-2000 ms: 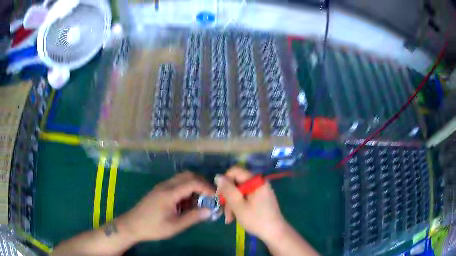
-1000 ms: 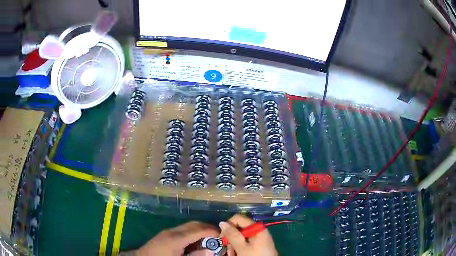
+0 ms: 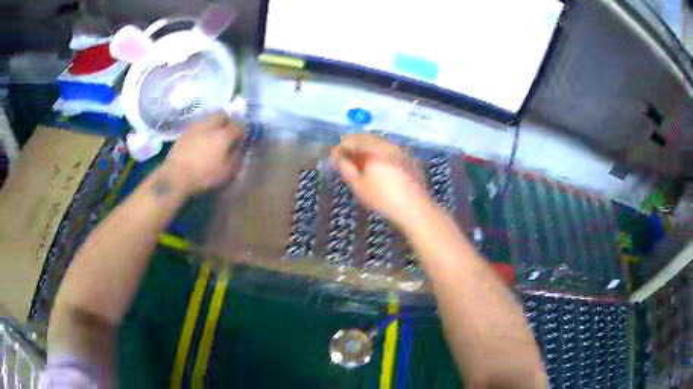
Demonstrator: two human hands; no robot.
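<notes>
My left hand [image 3: 205,152] is over the upper left corner of the central blister tray [image 3: 251,220], beside the fan; its fingertips are blurred and I cannot tell what they hold. My right hand [image 3: 372,171] is over the tray's upper middle, fingers curled, with a bit of red showing in it; blur hides the rest. Rows of silver-black round components [image 3: 342,220] stand in the tray, partly covered by my right hand and forearm. The round metal test base [image 3: 351,347] lies on the green mat in front of the tray.
A white fan [image 3: 181,91] stands at the upper left, with cardboard [image 3: 45,205] at far left. The monitor [image 3: 410,45] is behind the tray. A clear ridged tray [image 3: 562,228] and a tray of small dark parts [image 3: 581,342] are on the right.
Both hands have parted and moved up from the mat to over the central tray, left hand to its left corner. The round test base now shows on the mat. The camera view has shifted.
</notes>
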